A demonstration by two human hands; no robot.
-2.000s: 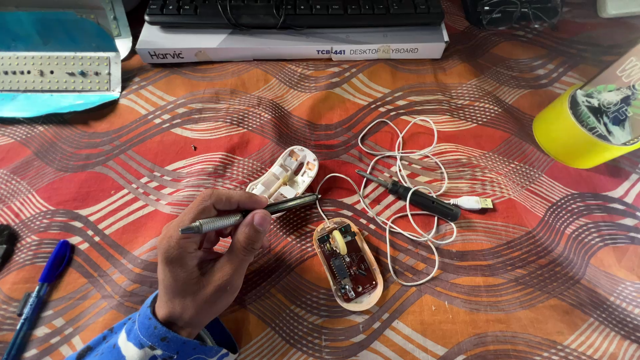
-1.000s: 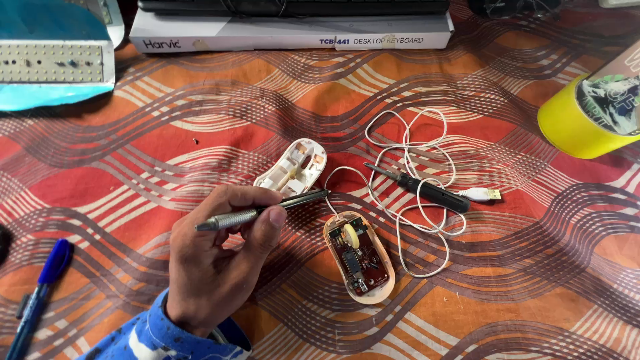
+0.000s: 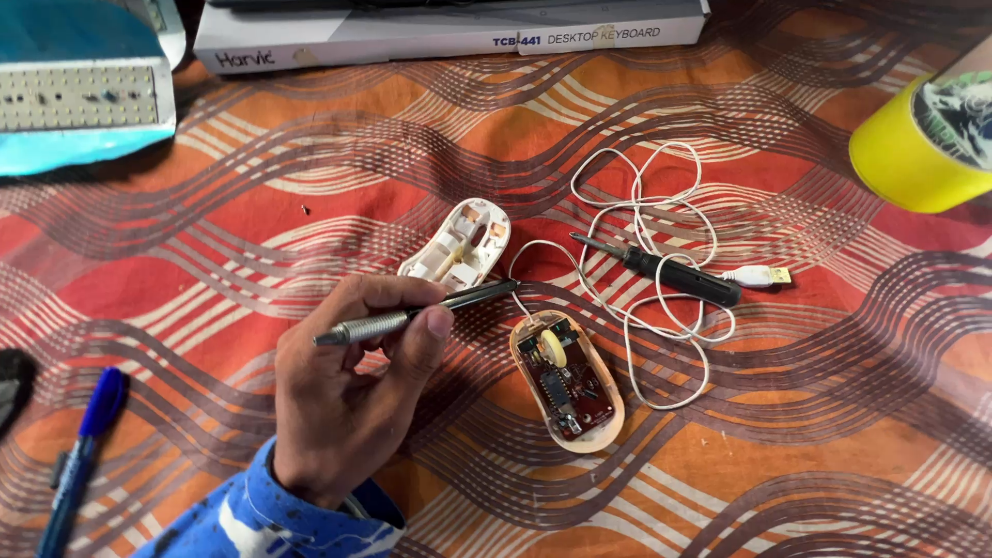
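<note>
My left hand (image 3: 360, 372), in a blue patterned sleeve, holds a black and silver pen (image 3: 372, 327) between thumb and forefinger. The pen's black end lies over the white cable, above an opened computer mouse base (image 3: 616, 422). Inside the base show a dark red circuit board (image 3: 593, 399) and a pale yellow scroll wheel (image 3: 553, 348). Just beyond my fingers lies the white mouse top shell (image 3: 490, 252), inner side up, partly hidden by hand and pen. The cable's loops cross a black-handled screwdriver (image 3: 682, 280) and end in a USB plug (image 3: 763, 276). My right hand is not in view.
A desktop keyboard box (image 3: 434, 48) spans the back. Far left is a pale LED board (image 3: 77, 97) with blue material. A tiny screw-like piece (image 3: 304, 210) lies left of the shell. A blue capped pen (image 3: 85, 457) is near left; a yellow cylindrical object (image 3: 903, 159) stands far right.
</note>
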